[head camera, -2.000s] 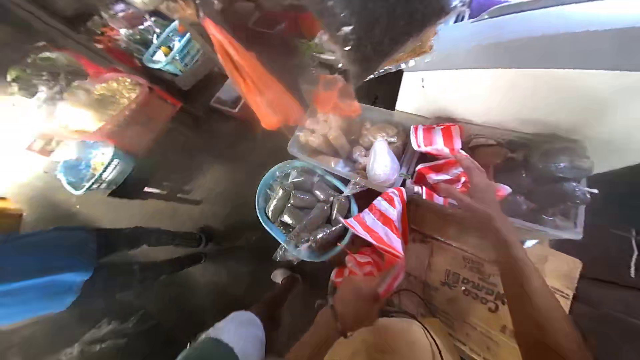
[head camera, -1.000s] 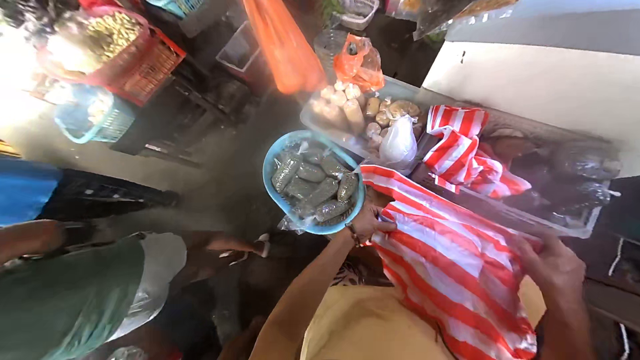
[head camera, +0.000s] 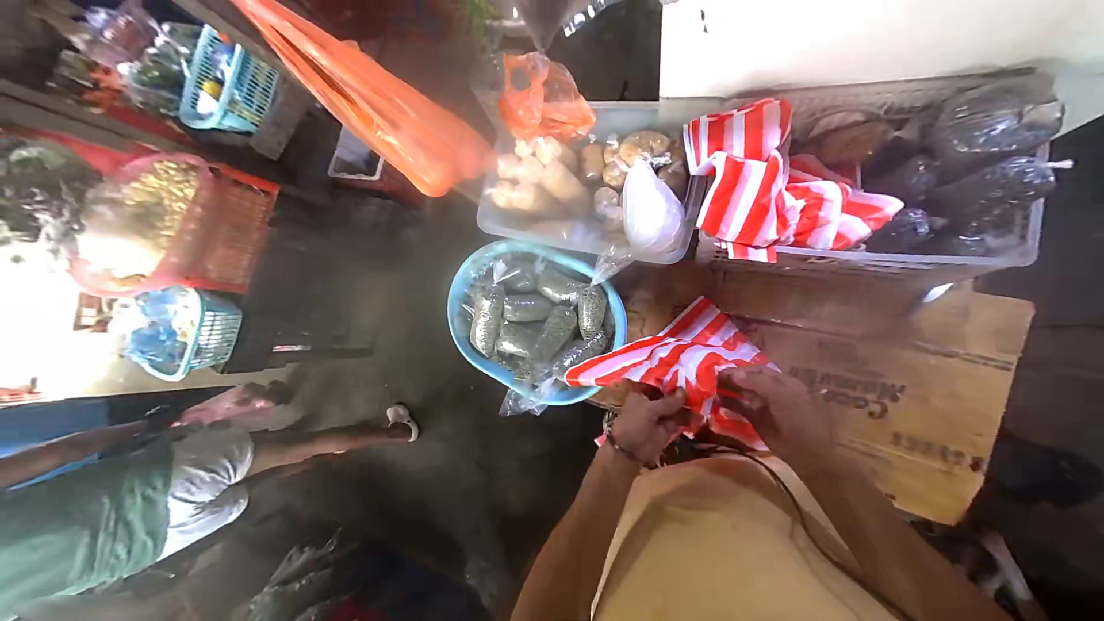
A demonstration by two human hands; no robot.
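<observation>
Both of my hands grip one red-and-white striped plastic bag (head camera: 690, 358), which is bunched up in front of my body. My left hand (head camera: 647, 421) holds its near left part, and my right hand (head camera: 772, 401) pinches its right side. The bag's left corner reaches over the rim of a light blue basin (head camera: 457, 323) filled with clear bags of dark grains (head camera: 552, 332). More striped bags (head camera: 759, 190) lie folded on the crates beyond my hands.
A clear crate (head camera: 586, 246) holds small bags and a white bag (head camera: 651, 207); another crate (head camera: 1031, 246) holds dark wrapped goods. Flattened cardboard (head camera: 940, 388) lies at right. An orange bag (head camera: 379, 103) hangs at upper left. A person (head camera: 112, 500) stands at left, near baskets (head camera: 211, 332).
The striped bag, spread wide between my hands one second ago, is now gathered small, and my hands have come close together. The person at left shows farther from me.
</observation>
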